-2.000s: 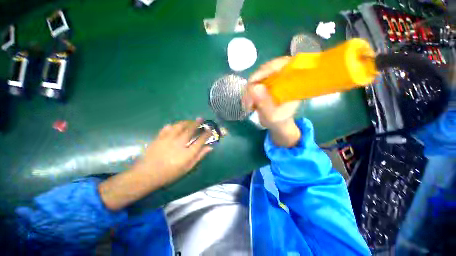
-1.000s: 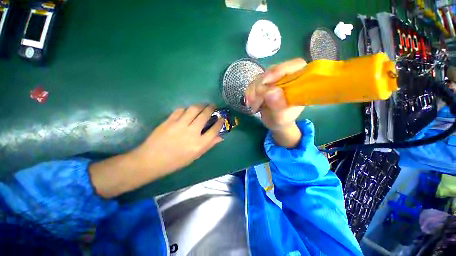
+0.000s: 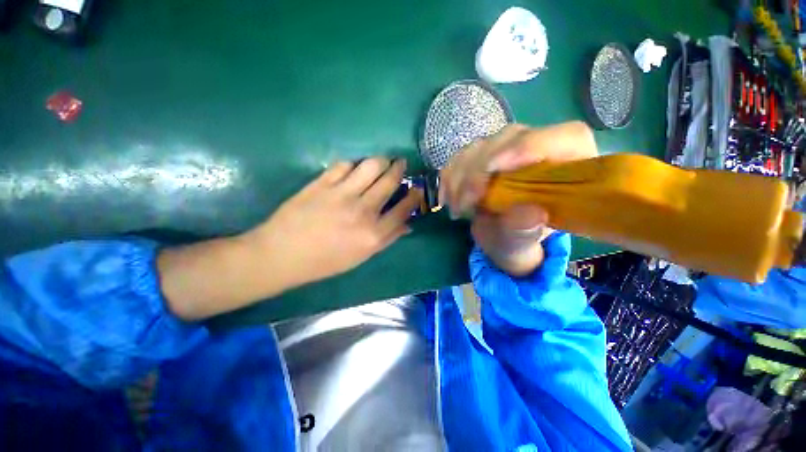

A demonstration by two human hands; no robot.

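My right hand [image 3: 521, 190] grips the front of a thick yellow-orange soldering iron [image 3: 650, 207], whose handle points right and toward me. Its tip is hidden by my fingers. My left hand [image 3: 331, 225] lies palm down on the green bench, its fingertips pressed on a small dark display unit [image 3: 403, 196], mostly covered. The unit's right end touches or nearly touches my right fingers. A grey mesh disc [image 3: 462, 122] lies just behind my right hand, partly hidden by it.
A white round dish [image 3: 513, 46] stands behind the disc. A second mesh disc [image 3: 612, 86] and a white scrap [image 3: 650, 55] lie farther right, beside black trays [image 3: 749, 115]. A red scrap [image 3: 64, 107] and a dark unit [image 3: 60, 18] are at left.
The view has shifted, so bench items sit differently in the picture. My right hand has come closer to the unit, and the iron's rear end has tilted down. My left hand still holds the unit.
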